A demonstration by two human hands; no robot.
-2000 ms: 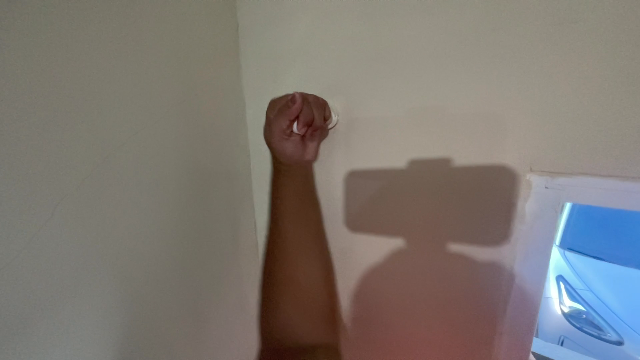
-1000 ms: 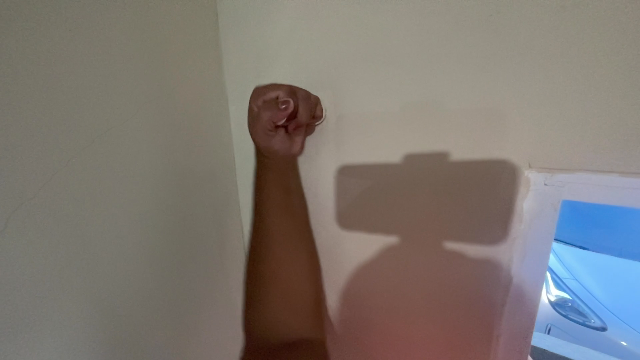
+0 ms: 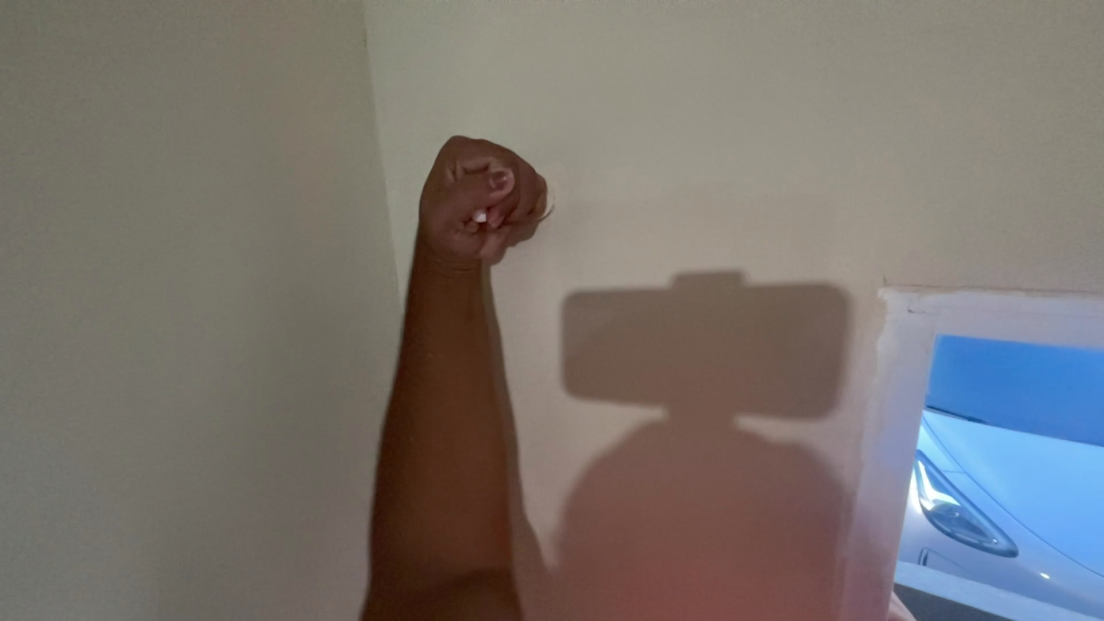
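Observation:
My left hand [image 3: 483,198] is raised against or close to a pale painted wall [image 3: 690,155], near the corner. Its fingers are curled around a small white object [image 3: 480,216], of which only a bit shows between them. A thin pale curved edge [image 3: 549,203] shows at the far side of the fist; whether it belongs to the same object I cannot tell. At the bottom right edge, a sliver of skin, apparently my right hand [image 3: 900,609], shows beside the window frame; its fingers are hidden.
A side wall [image 3: 190,302] meets the facing wall left of my arm. At the lower right is a white-framed window [image 3: 897,388], with a car's headlight [image 3: 957,509] and bonnet beyond the opening. A shadow of a head and a wide device falls on the wall.
My left fist has turned somewhat at the wall since the earliest frame. The sliver of skin at the bottom right was not in view before.

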